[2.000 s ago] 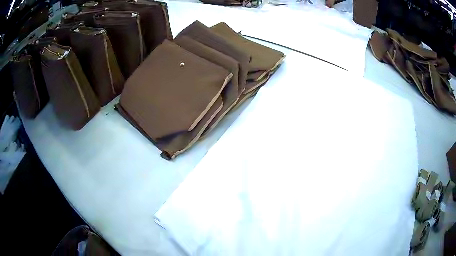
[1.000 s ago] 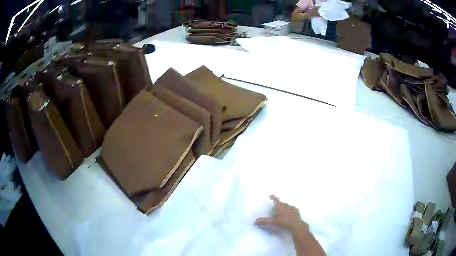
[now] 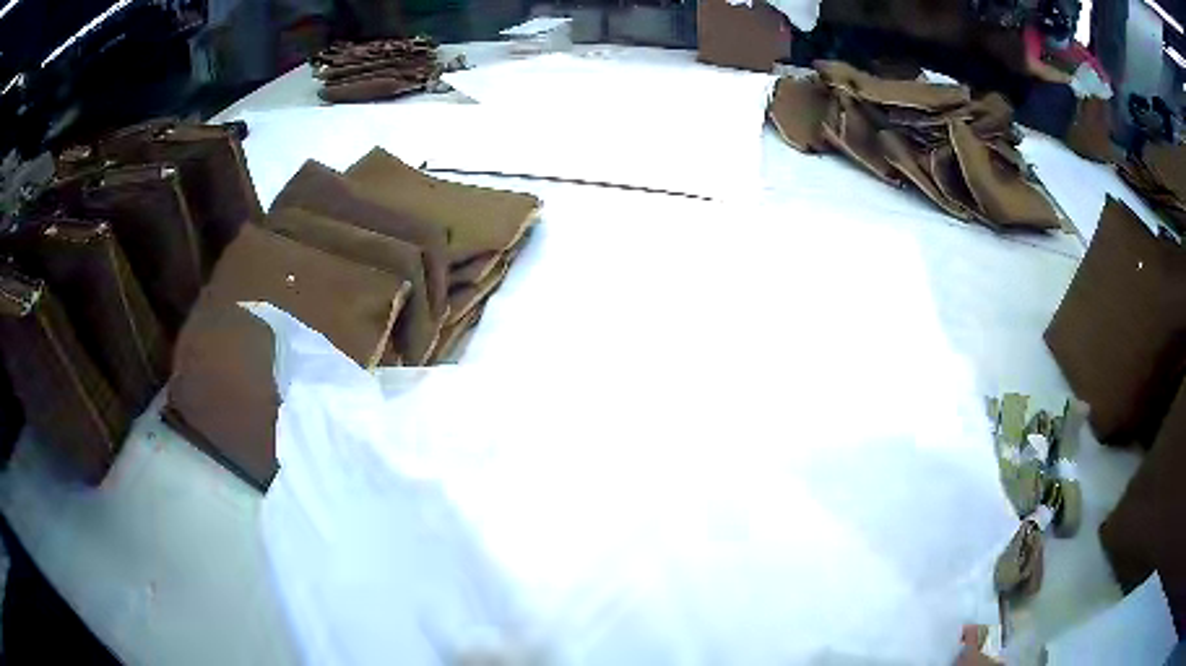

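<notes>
A large thin white paper sheet [image 3: 377, 520] lies crumpled and overexposed across the front of the table and covers part of the brown flat bags [image 3: 332, 280]. Its left part is raised in folds. At the bottom edge, a faint skin-toned blur, perhaps my left hand [image 3: 501, 657], shows by the paper; its grip is hidden. A small bit of skin at the bottom right, apparently my right hand [image 3: 973, 640], is cut off by the edge. I cannot tell what it holds.
Filled brown bags [image 3: 143, 247] stand upright at the left. A brown heap [image 3: 910, 130] lies at the far right, with tan strap bundles [image 3: 1037, 455] nearer. Brown flat pieces [image 3: 1121, 325] are at the right edge. A person [image 3: 1067, 78] is in the far right background.
The view has turned right. The white sheet has spread over the flat brown bags. My right hand, earlier on the paper, is now only a sliver at the bottom edge.
</notes>
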